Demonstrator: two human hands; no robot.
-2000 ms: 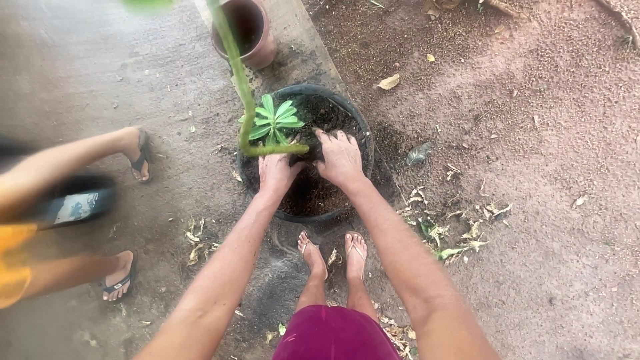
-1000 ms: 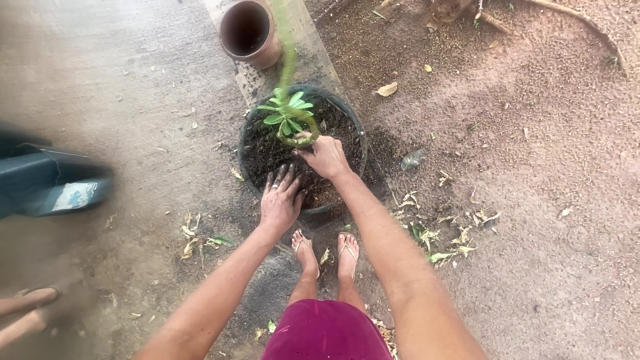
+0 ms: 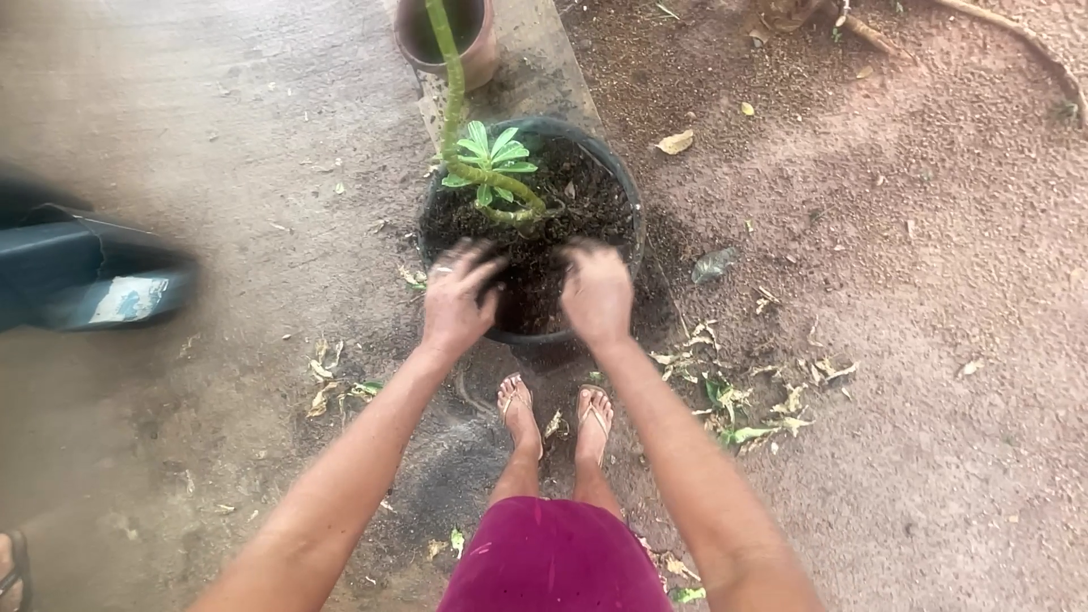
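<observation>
A round black plant pot [image 3: 636, 200] holds dark soil [image 3: 535, 289] and a plant with a thick, curved green stem [image 3: 452, 93] and a rosette of leaves [image 3: 493, 161]. The stem bends low over the soil and rises past the top of the view. My left hand [image 3: 459, 297] is at the pot's near left side, fingers spread over the soil and blurred. On the near right side, my right hand [image 3: 597, 293] has its fingers bent down toward the soil; their tips are blurred, and whether they hold anything is hidden.
A brown pot [image 3: 480, 42] stands beyond the black one on a concrete strip [image 3: 548, 64]. At the left is a blurred dark blue container [image 3: 51, 263]. Dry leaves [image 3: 795, 399] lie on the ground around my sandalled feet [image 3: 520, 412]. Part of another person's foot [image 3: 10, 565] shows at lower left.
My right hand has let go of the plant's stem near the leaves and moved down to the soil at the right. My left hand has moved up a little along the pot's left side.
</observation>
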